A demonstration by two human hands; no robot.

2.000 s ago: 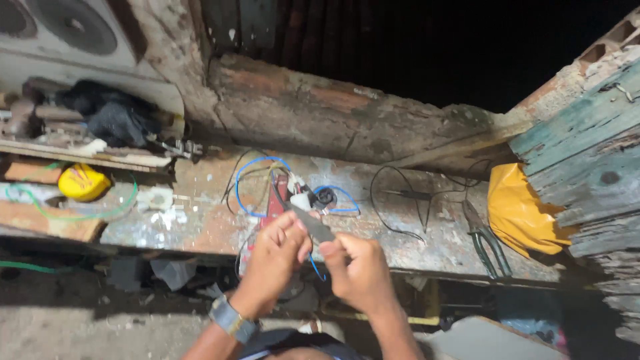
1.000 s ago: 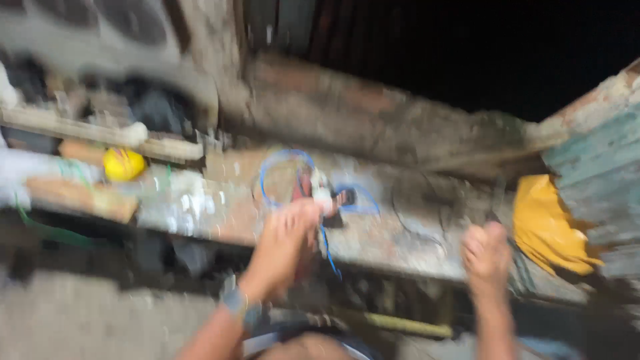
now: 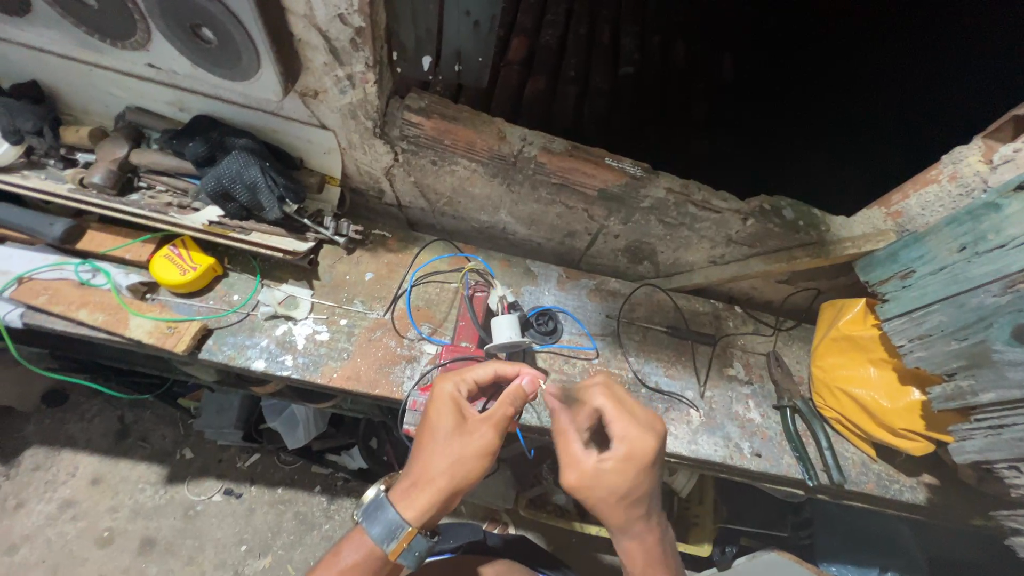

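Note:
Between finger and thumb, my left hand (image 3: 472, 424) pinches the end of a thin dark wire. The fingertips of my right hand (image 3: 608, 436) meet it at that small pale tip. Just beyond them a white round electrical fitting (image 3: 506, 330) rests on a red metal piece (image 3: 470, 320), beside a black round part (image 3: 545, 326). A blue wire (image 3: 410, 296) loops around these parts. To the right lie a thin dark-handled tool (image 3: 690, 334), a black cable (image 3: 622, 352) and green-handled pliers (image 3: 804, 424).
The wooden bench (image 3: 344, 352) runs along a broken brick wall (image 3: 544, 172). At its left are a yellow Starrett tape measure (image 3: 186, 266), a green wire (image 3: 128, 314), a hammer (image 3: 112, 160) and dark gloves (image 3: 240, 172). A yellow bag (image 3: 860, 376) lies at the right.
Two seconds ago my hands held a flat grey blade-like object; it no longer shows in them. My right hand was out near the pliers one second ago and is back beside my left hand.

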